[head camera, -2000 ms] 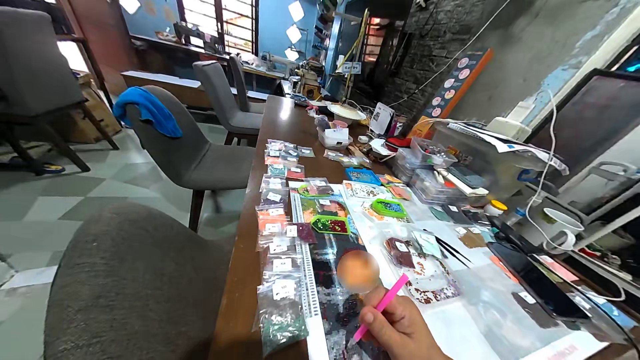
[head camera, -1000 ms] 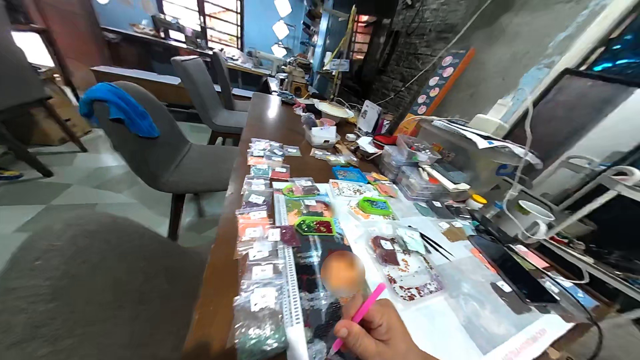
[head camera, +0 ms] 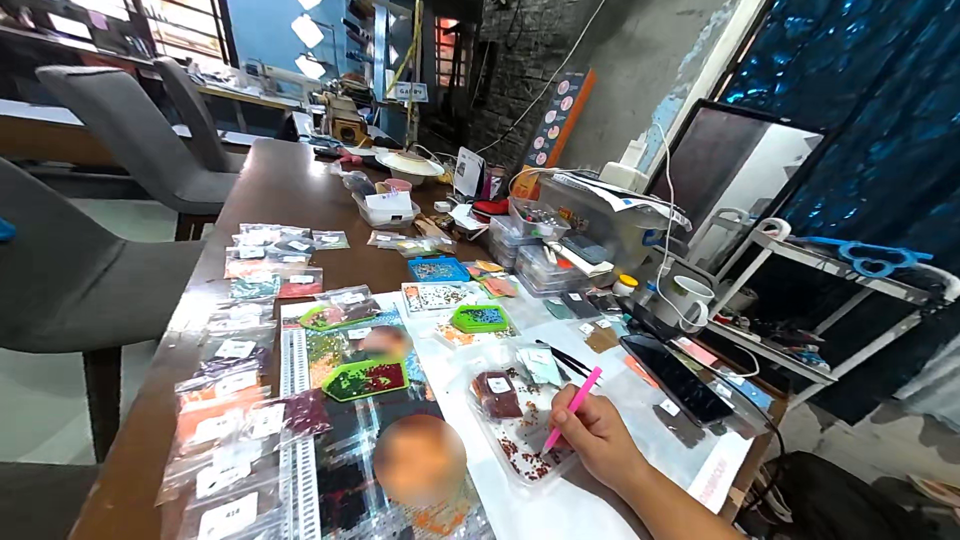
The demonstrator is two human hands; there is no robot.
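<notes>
My right hand [head camera: 592,435] grips a pink pen-shaped applicator [head camera: 572,409], its tip down in a clear plastic tray [head camera: 525,480] of scattered dark red and brown beads. A small bag of dark red beads [head camera: 496,395] and a pale green bag [head camera: 540,365] lie in that tray. To its left is a partly covered diamond painting canvas [head camera: 352,480], with a green tray of dark red and green beads [head camera: 366,379] on it. Another green tray [head camera: 480,319] holds blue and green beads. Black tweezers [head camera: 570,360] lie behind the clear tray. My left hand is out of view.
Labelled bead bags [head camera: 240,382] line the table's left side. A blue tray [head camera: 439,270] and stacked plastic containers [head camera: 544,270] stand farther back. On the right are a black smartphone [head camera: 675,379] and a white mug [head camera: 684,301]. Grey chairs [head camera: 112,292] stand left of the table.
My right hand has moved with the pink applicator from over the canvas to the clear bead tray on the right. The view has turned to the right.
</notes>
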